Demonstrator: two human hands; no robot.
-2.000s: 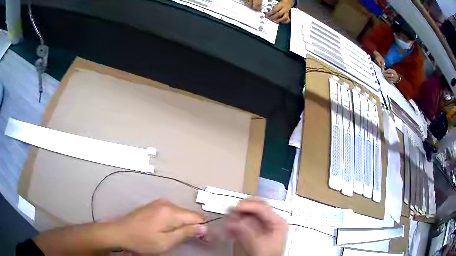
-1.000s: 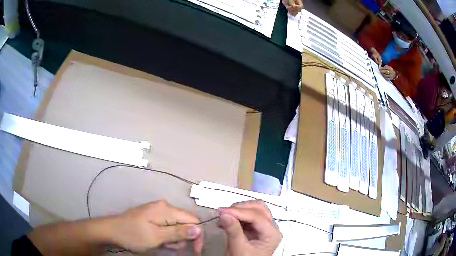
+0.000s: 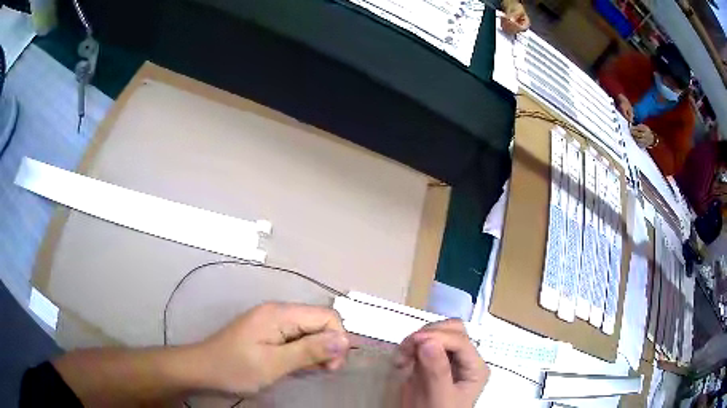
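A thin dark cord (image 3: 209,264) curves in a loop over the cardboard work sheet (image 3: 263,151) and runs right along a second strip. My left hand (image 3: 271,347) pinches the cord near the sheet's lower middle; a short dark end shows at its fingertips. My right hand (image 3: 443,362) is just to the right, fingertips pinched together; whether cord is between them cannot be told. A white strip (image 3: 151,211) lies at the left, its notched end pointing right. The second white strip (image 3: 383,316) lies just beyond my hands, partly hidden by my right hand.
Several white strips (image 3: 586,231) lie in a row on a tan board (image 3: 522,247) at the right. A dark belt (image 3: 319,80) runs beyond the sheet. A thin metal arm (image 3: 84,72) hangs at upper left. Another person (image 3: 666,119) sits at upper right; a further hand (image 3: 515,17) shows at the top.
My hands have moved apart slightly, and the cord span seen between them a second ago no longer shows clearly. The whole view has shifted, placing the sheet and strips further right.
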